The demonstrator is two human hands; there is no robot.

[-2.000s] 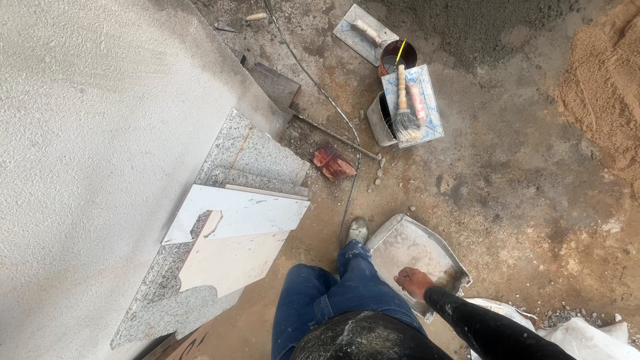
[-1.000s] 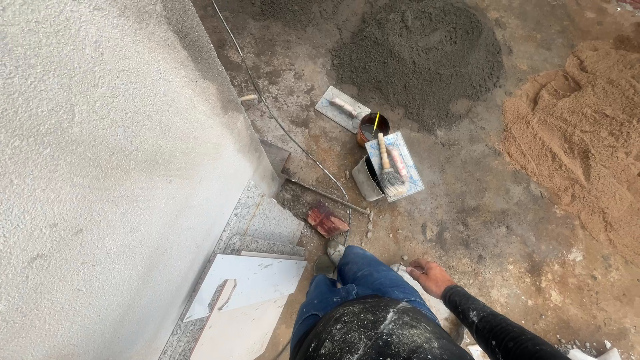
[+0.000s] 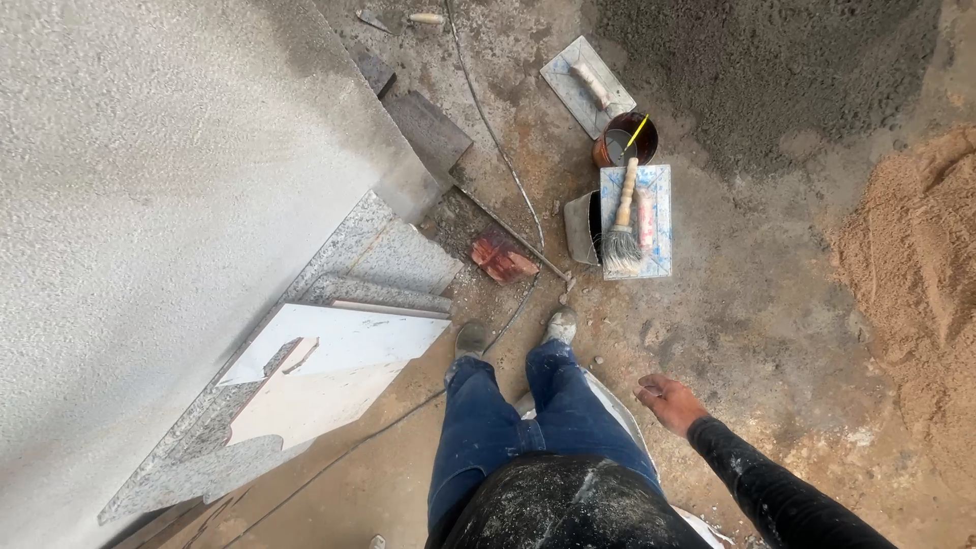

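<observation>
My right hand [image 3: 669, 402] hangs over the floor at the lower right, its fingers loosely curled; whether it holds anything small cannot be told. My left hand is out of view. Ahead of my feet, a plastic float [image 3: 659, 221] with blue marks rests over the rim of a bucket [image 3: 581, 229], and a wooden-handled brush [image 3: 623, 229] lies on it. Beyond stands a small round container [image 3: 614, 146] with grey contents and a yellow pencil-like stick [image 3: 637, 133]. Another float [image 3: 579, 82] lies beside that container.
A rough white wall [image 3: 175, 191] rises at left, with cut stone slabs [image 3: 328, 396] leaning on it. A cable [image 3: 488, 122], a thin bar [image 3: 511, 229] and a broken red brick [image 3: 503, 258] lie ahead. Grey mortar [image 3: 770, 69] and sand [image 3: 915, 290] are heaped at right. A white tray [image 3: 621, 404] is partly behind my leg.
My right hand was over the white tray two seconds ago; now it is over bare floor to the tray's right. My feet stand nearer the red brick than two seconds ago.
</observation>
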